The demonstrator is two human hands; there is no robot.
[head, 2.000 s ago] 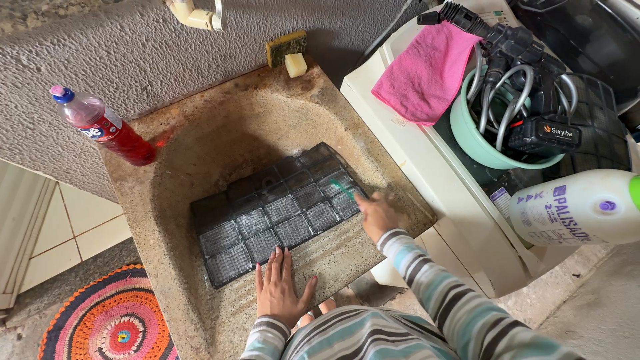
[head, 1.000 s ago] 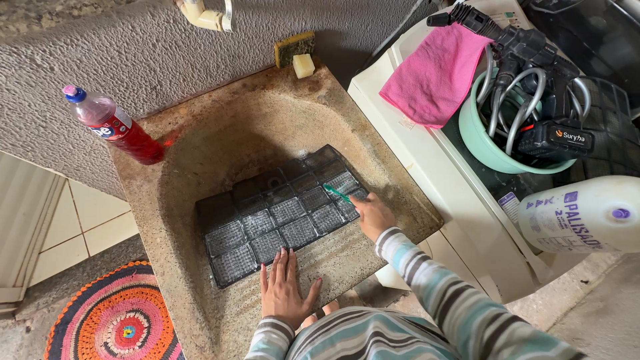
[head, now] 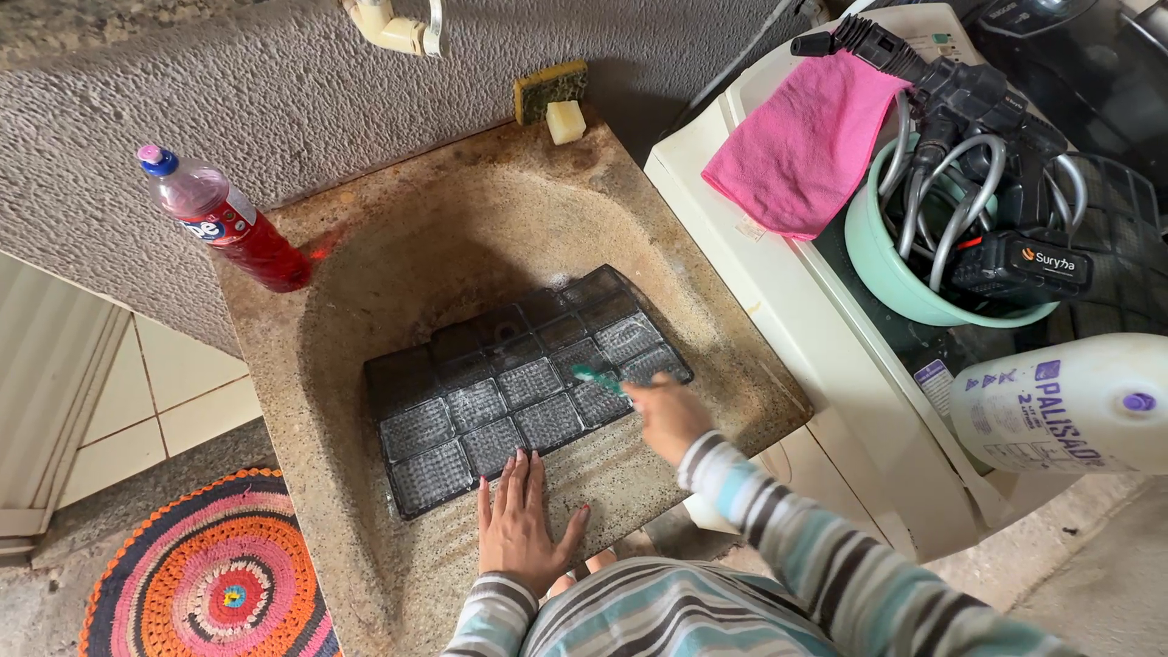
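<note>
A black mesh filter panel (head: 516, 392), divided into squares, lies tilted in a speckled stone sink (head: 383, 219). Whitish wet residue shows on its lower squares. My right hand (head: 671, 415) is closed around a small green brush (head: 598, 379), slightly blurred, whose head is over the panel's right part. My left hand (head: 525, 529) rests with spread fingers on the sink's sloped front, fingertips at the panel's lower edge. It grips nothing. A bottle of red liquid (head: 228, 224) stands on the sink's left corner. On the back rim are a sponge (head: 550, 91) and a pale soap piece (head: 565, 122).
Right of the sink, a white washing machine (head: 776, 301) bears a pink cloth (head: 803, 141), a green basin (head: 881, 265) with a hose and black spray gun (head: 981, 100), and a large white bottle (head: 1058, 406). A pipe (head: 388, 27) juts above; a round crochet rug (head: 219, 584) lies lower left.
My right hand has shifted a little over the panel's right part with the green brush. My left hand remains at the panel's lower edge.
</note>
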